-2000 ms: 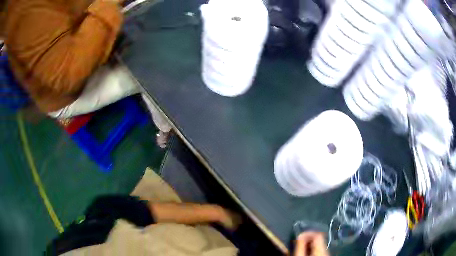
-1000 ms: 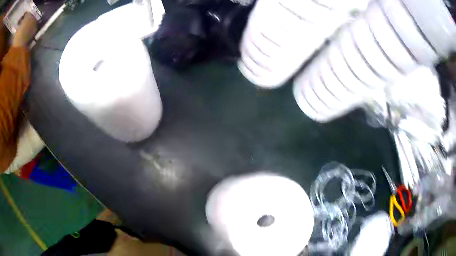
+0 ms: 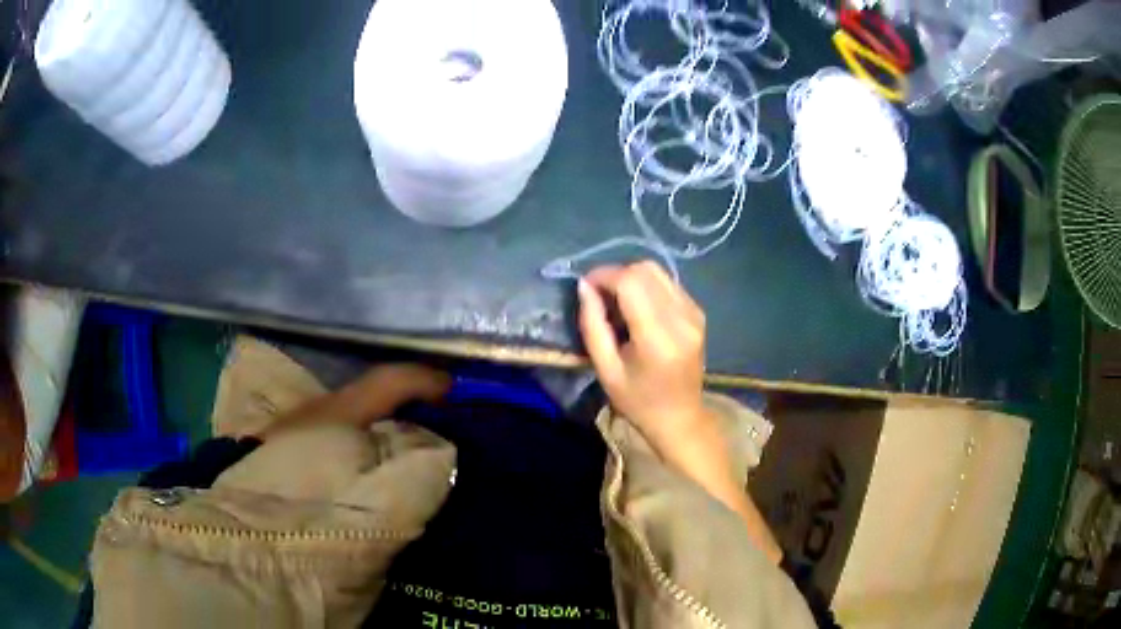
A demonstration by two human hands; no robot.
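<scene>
My right hand (image 3: 645, 332) is over the bench's near edge, thumb and forefinger closed on a thin translucent cord loop (image 3: 627, 242). Loose pale loops (image 3: 688, 129) lie just beyond it. My left hand (image 3: 412, 383) is low, below the bench edge beside my lap; its fingers are blurred and partly hidden, so I cannot tell its grip. A short stack of round white parts (image 3: 461, 135), with a central hole on top, stands ahead of my hands. Another white ribbed stack (image 3: 135, 74) is at upper left.
Two white coiled bundles (image 3: 848, 154) lie on the dark bench (image 3: 295, 246) at right. Beyond are red-and-yellow-handled scissors (image 3: 873, 55) and clear bags (image 3: 983, 55). A dark-faced object (image 3: 1010, 227) and a green fan (image 3: 1094, 203) are far right. A carton (image 3: 940, 516) is below; a blue stool (image 3: 123, 381) is left.
The view has swung down and right. My right hand has come into view with the cord loop. The bundles and fan now show; the tall stacks at the back have left the picture.
</scene>
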